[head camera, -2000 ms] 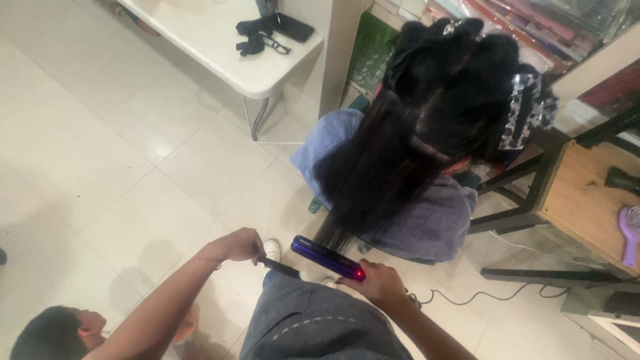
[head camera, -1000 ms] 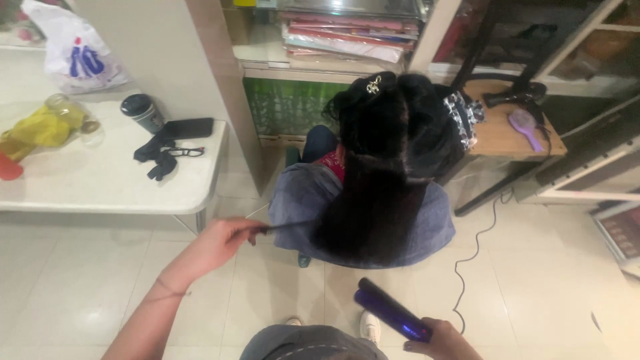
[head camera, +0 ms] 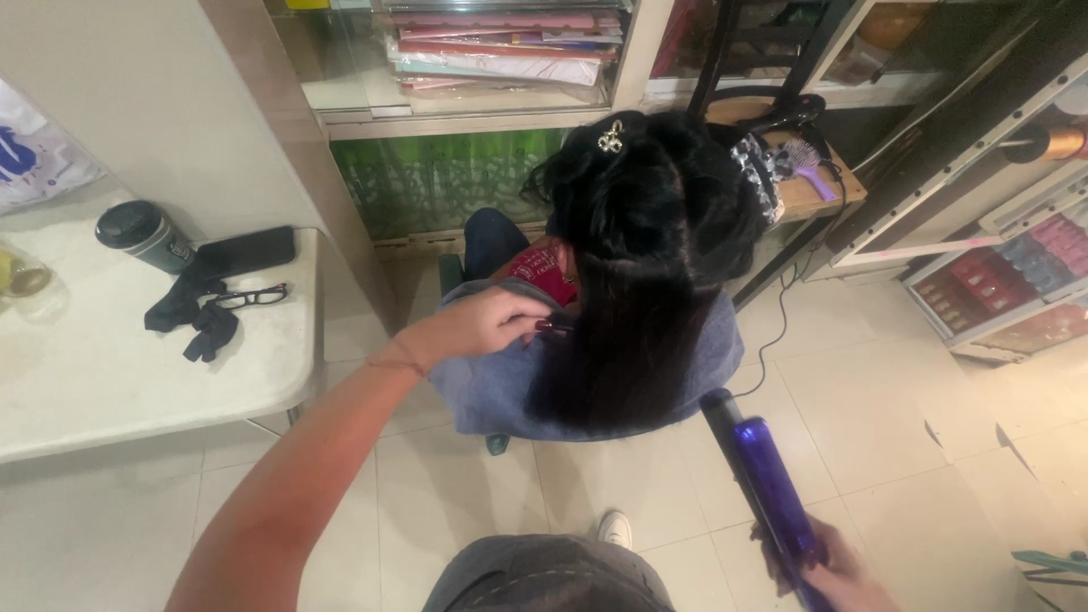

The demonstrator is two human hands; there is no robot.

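Note:
My left hand [head camera: 501,321] pinches the end of a thin dark comb [head camera: 557,327], whose far part is lost against the long black hair [head camera: 637,357] of a seated person. The hair hangs straight over a blue-grey towel [head camera: 484,391] round the shoulders; its upper part is pinned up, with a shiny hair clip [head camera: 610,136] on top and a patterned claw clip [head camera: 759,178] at the right. My right hand [head camera: 824,561] grips a purple hair straightener [head camera: 769,484] by its lower end, away from the hair, right of the towel.
A white table [head camera: 280,357] at left bears a lidded cup [head camera: 144,236], a black phone [head camera: 246,252], eyeglasses [head camera: 252,297] and black cloth. A wooden chair [head camera: 816,195] at right holds a purple hairbrush [head camera: 812,170] and a hair dryer [head camera: 786,115]. The straightener's cord [head camera: 778,331] runs along the floor.
The straightener was at the hair ends two seconds ago and is now apart from them, to the right. My left hand with the comb has moved up to the hair's left side. The view has shifted.

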